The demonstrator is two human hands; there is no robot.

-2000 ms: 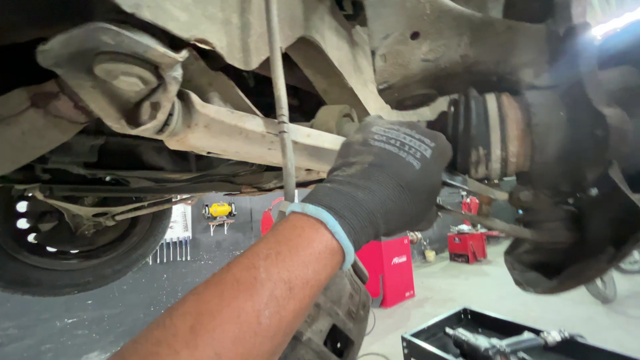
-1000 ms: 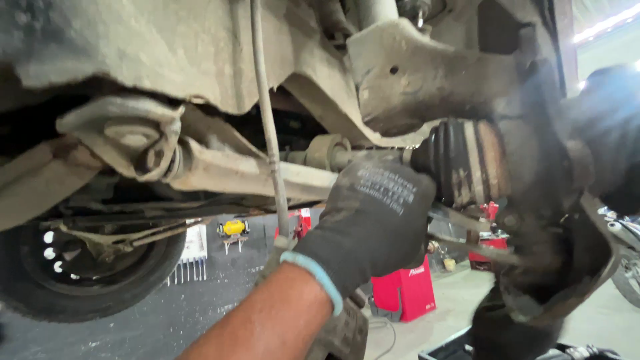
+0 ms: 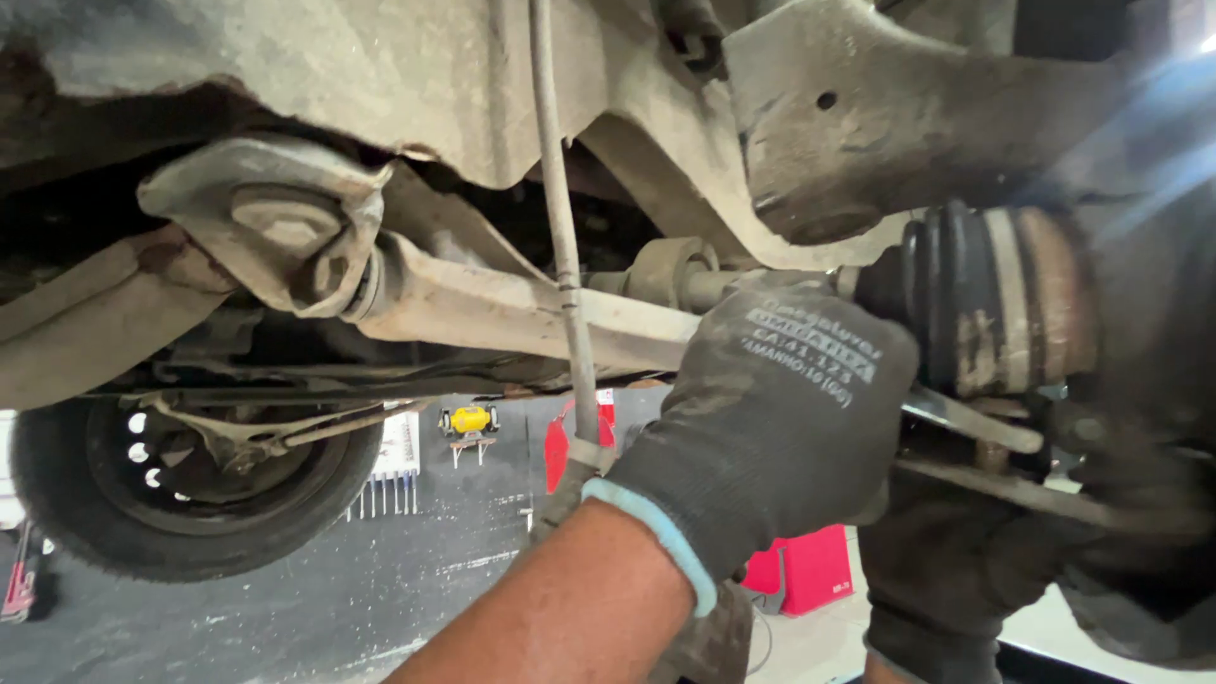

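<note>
My left hand (image 3: pixel 788 408), in a black work glove with a blue cuff, is closed around a metal hand tool (image 3: pixel 974 420) whose end sticks out to the right, just below the ribbed CV joint boot (image 3: pixel 959 299). The gloved fingers are mostly hidden behind the hand. Lower right, my right hand (image 3: pixel 950 570), also black-gloved, reaches up under the wheel hub area; its fingers are hidden in shadow, so its hold cannot be told. A pale suspension control arm (image 3: pixel 532 309) runs left from behind my left hand to its bolted bushing bracket (image 3: pixel 285 223).
A thin cable or hose (image 3: pixel 560 190) hangs in front of the control arm. Above is the car's subframe (image 3: pixel 380 85). A wheel (image 3: pixel 190 484) is at the far left. Behind stand a red box (image 3: pixel 812 570) and a yellow bench grinder (image 3: pixel 470 420) by a dark wall.
My right hand, a dark blur near the hub a second ago, now shows at the lower right below the boot. My left hand stays around the tool beside the boot.
</note>
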